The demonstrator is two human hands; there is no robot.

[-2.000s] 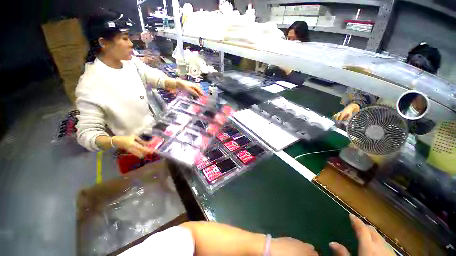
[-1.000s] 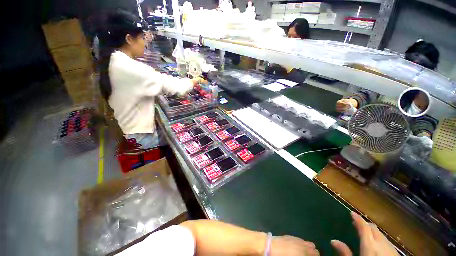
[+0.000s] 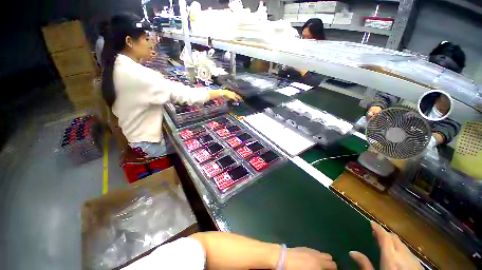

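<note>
My left hand (image 3: 304,259) rests low over the green mat (image 3: 296,211), its fingertips cut off by the bottom edge; whether it holds something is hidden. My right hand (image 3: 390,252) is at the bottom right, cut off by the edge, thumb and a finger apart, with nothing visible between them. A clear blister tray (image 3: 225,199) lies ahead and to the left, beyond my hands, touching neither. It holds two rows of keypad phones (image 3: 231,177) with black screens and red keypads.
A co-worker (image 3: 138,95) stands at left, an arm over another phone tray (image 3: 196,117). A desk fan (image 3: 397,135) and brown board (image 3: 370,203) are at right. White sheets (image 3: 280,136) lie behind the tray. A cardboard box (image 3: 95,221) with clear bags is lower left; a rail crosses above.
The co-worker lifted a phone tray away from above the near tray, turned to the bench further off, then reached an arm to the right. My hands have hardly moved.
</note>
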